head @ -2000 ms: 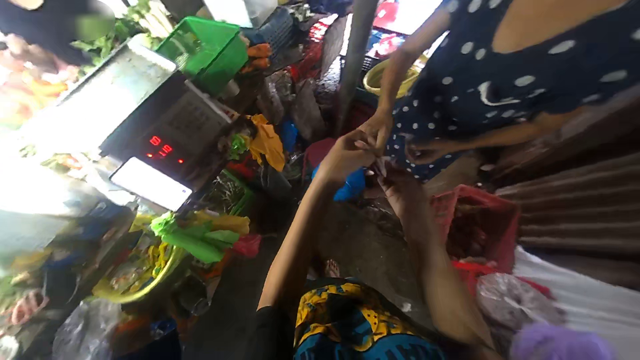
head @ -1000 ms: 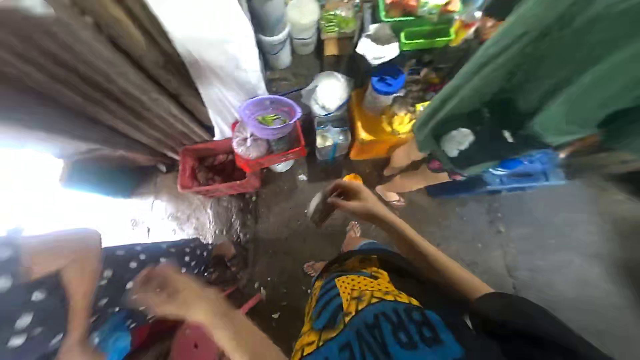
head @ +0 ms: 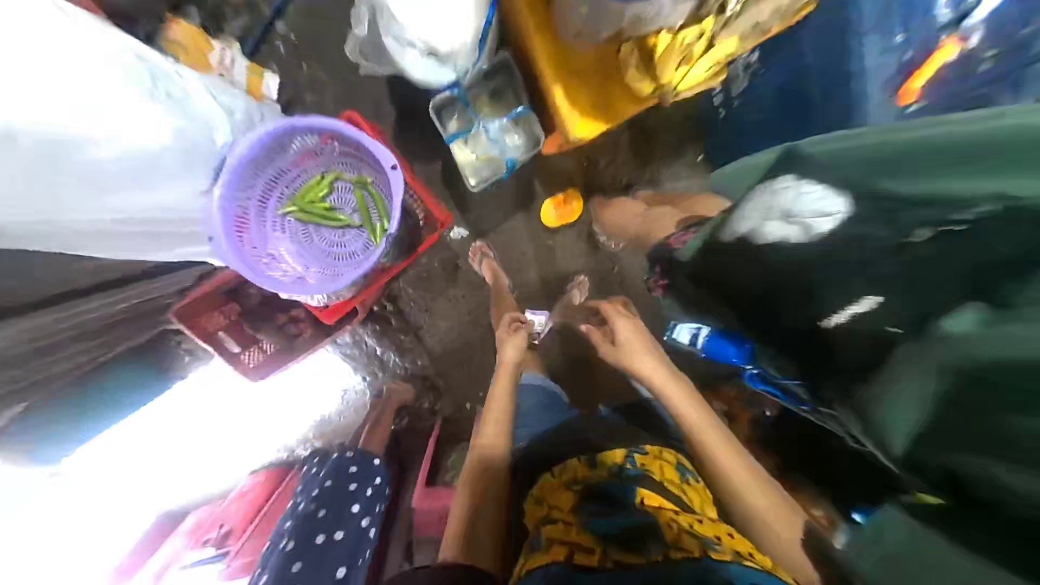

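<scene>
Below the middle of the view, my left hand is closed on a small folded paper, possibly a banknote, which sticks out to its right. My right hand is a short way to the right, apart from the left one, its fingers bent and spread, with nothing seen between them. Both hands are above the wet floor and my feet in flip-flops. To the upper left, a purple plastic colander holds several green chili peppers.
Red plastic crates are beneath and beside the colander. A tied clear container and a yellow crate with bananas are ahead. One person in polka-dot clothing is at lower left; another person's leg is at right.
The view has swung far from the scale and stall to the crates and floor. My hands, apart one second ago, are now nearer each other.
</scene>
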